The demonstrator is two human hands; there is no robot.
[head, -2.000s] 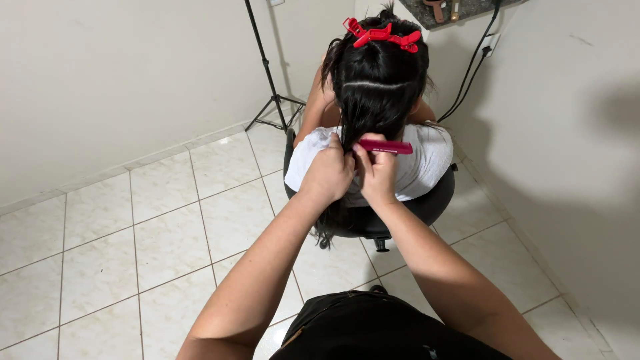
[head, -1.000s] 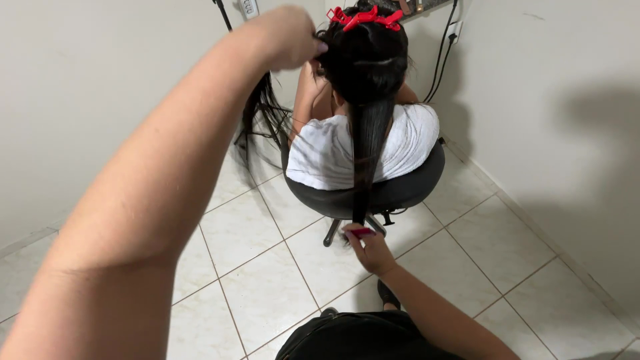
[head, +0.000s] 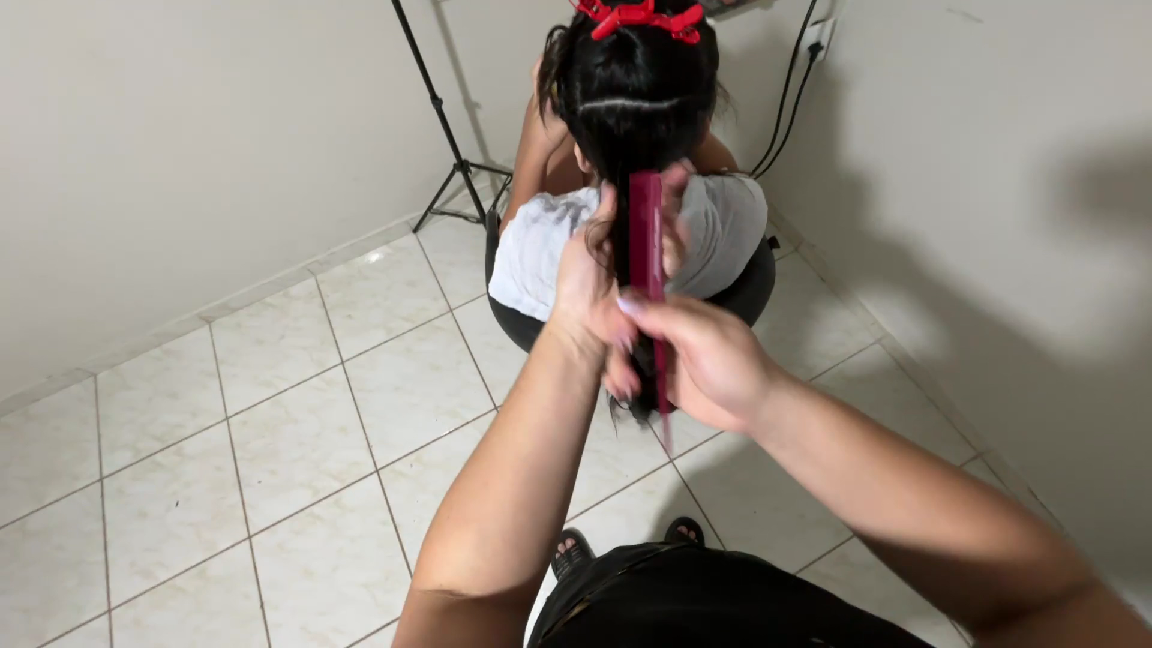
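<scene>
A person with long dark hair sits with their back to me, a white towel or shirt over the shoulders. Red hair clips hold the top hair above a horizontal parting. My right hand grips a magenta comb, which points up along the hanging hair. My left hand is at the left side of the same lock, its fingers blurred and partly hidden; whether they close on the hair is unclear.
A black chair supports the seated person. Behind at the left stands a black tripod stand. Black cables hang from a wall outlet at the right. My feet in dark sandals are on the tiled floor.
My left hand has come down from beside the head to the hanging lock. My right hand has moved up from the hair's lower end with the comb, which now points upward.
</scene>
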